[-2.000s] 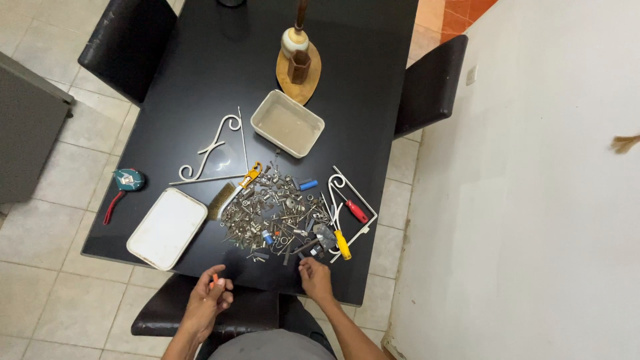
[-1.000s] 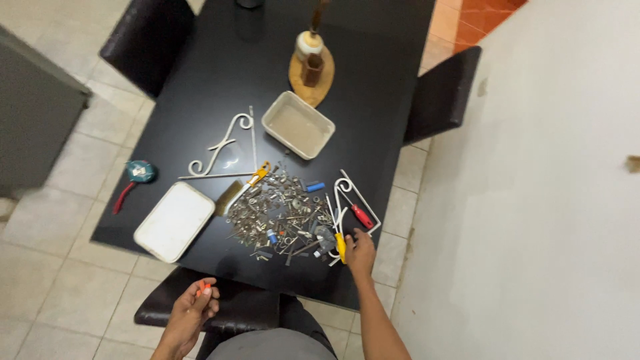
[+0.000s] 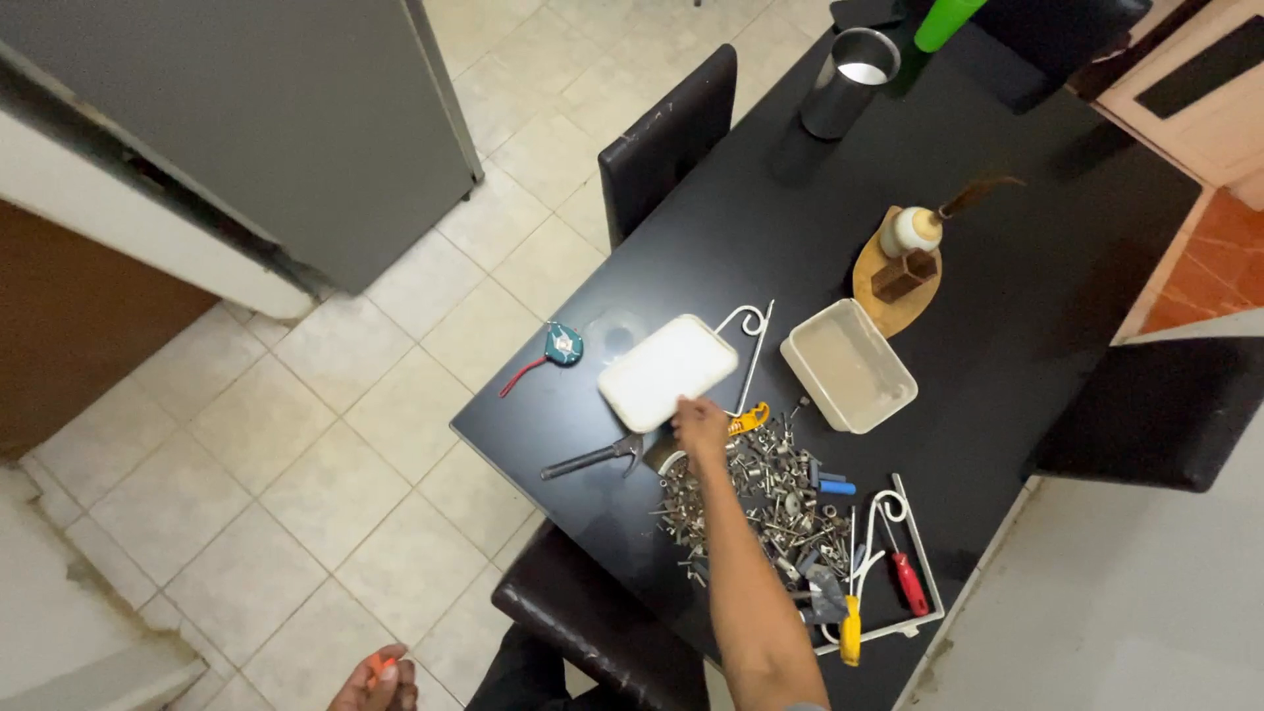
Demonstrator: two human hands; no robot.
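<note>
My right hand [image 3: 699, 430] grips the near edge of a white rectangular lid [image 3: 667, 373], which overlaps part of a white scrolled metal bracket [image 3: 755, 355]. Under my right forearm spreads a pile of screws, bolts and small hardware [image 3: 780, 494]. A claw hammer [image 3: 592, 459] lies just left of the pile, near the lid. An orange-yellow handled tool [image 3: 750, 419] rests beyond my right hand. Low at the left, off the table, my left hand [image 3: 377, 681] holds a small orange object between its fingers.
A beige plastic container [image 3: 849, 365] stands behind the pile. A second bracket [image 3: 923, 553] lies at right with a red screwdriver [image 3: 908, 585] and a yellow-handled screwdriver [image 3: 850, 632]. A teal tape measure [image 3: 564, 344], wooden board [image 3: 894, 306] and dark metal cup [image 3: 847, 84] also stand or lie about.
My right hand has left the yellow handle and is at the lid. The lid has shifted over the bracket, and the hammer now shows. The view has swung left.
</note>
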